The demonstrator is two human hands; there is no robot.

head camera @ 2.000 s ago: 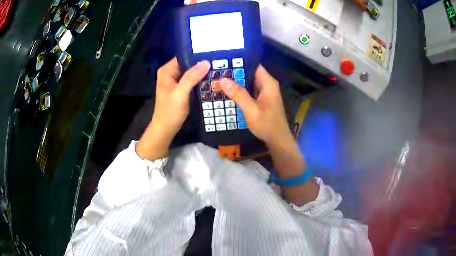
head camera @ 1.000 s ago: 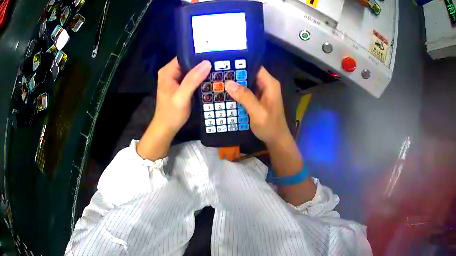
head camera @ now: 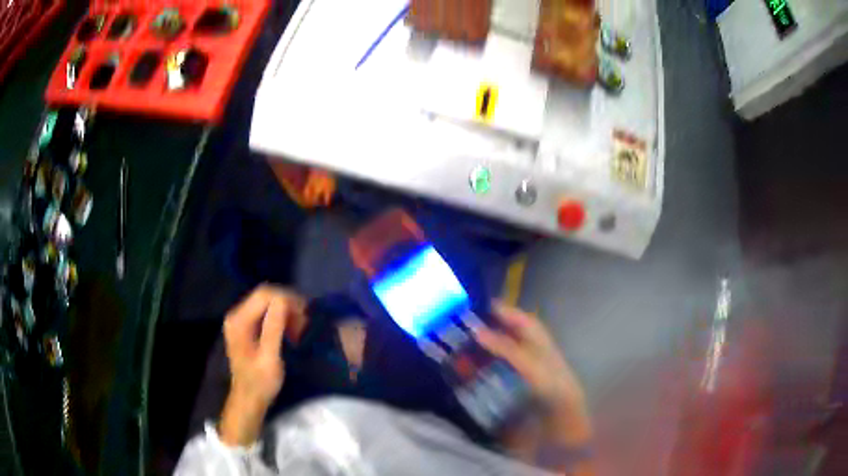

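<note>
The dark teach pendant is tilted over my lap, its lit screen glowing blue-white; it is blurred. My right hand holds it along its right side by the keys. My left hand is off the pendant, to its left, with fingers curled; blur hides whether it holds anything.
A white machine with green, grey and red buttons stands ahead, bearing brown blocks and a blue stick. At left, a red tray holds dark modules. Loose modules and tweezers lie on the dark green mat.
The view has shifted forward, showing more machine and the red tray. The pendant has lowered and tilted. My left hand has let go of it and moved left; my right hand still holds it.
</note>
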